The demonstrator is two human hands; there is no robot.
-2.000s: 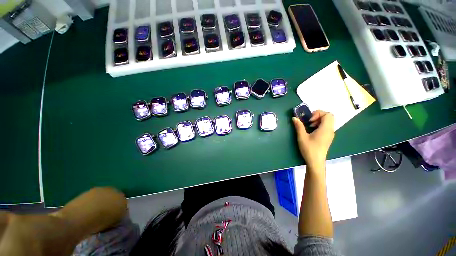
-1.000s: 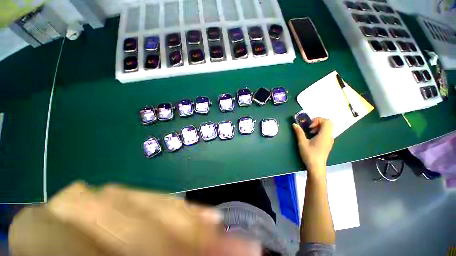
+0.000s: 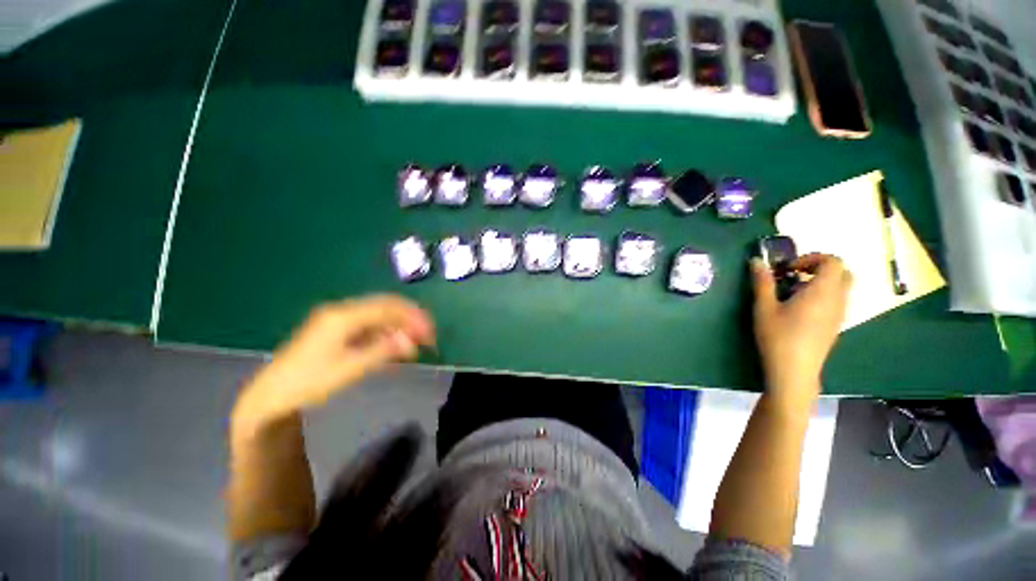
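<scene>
My right hand (image 3: 801,312) holds a dark-faced smartwatch body (image 3: 778,252) between thumb and fingers at the left edge of the white paper sheet (image 3: 846,221). My left hand (image 3: 341,346) is blurred, over the bench's front edge, with fingers curled; I see nothing in it, but blur hides detail. Two rows of watch bodies lie on the green mat. The upper row has lit watches (image 3: 540,185) and one black watch (image 3: 690,191) turned like a diamond. The lower row has lit watches (image 3: 584,257), the rightmost (image 3: 691,272) a little apart.
A white watch tray (image 3: 568,92) with filled pockets stands at the top. A smartphone (image 3: 830,80) lies beside it. Another watch tray (image 3: 977,255) is at right. A black pen (image 3: 893,244) lies on the paper. A yellow folder (image 3: 32,187) lies far left.
My left hand has moved from close under the camera to the bench's front edge. The view has shifted, so the bench things sit further right. My right hand still holds its watch by the paper.
</scene>
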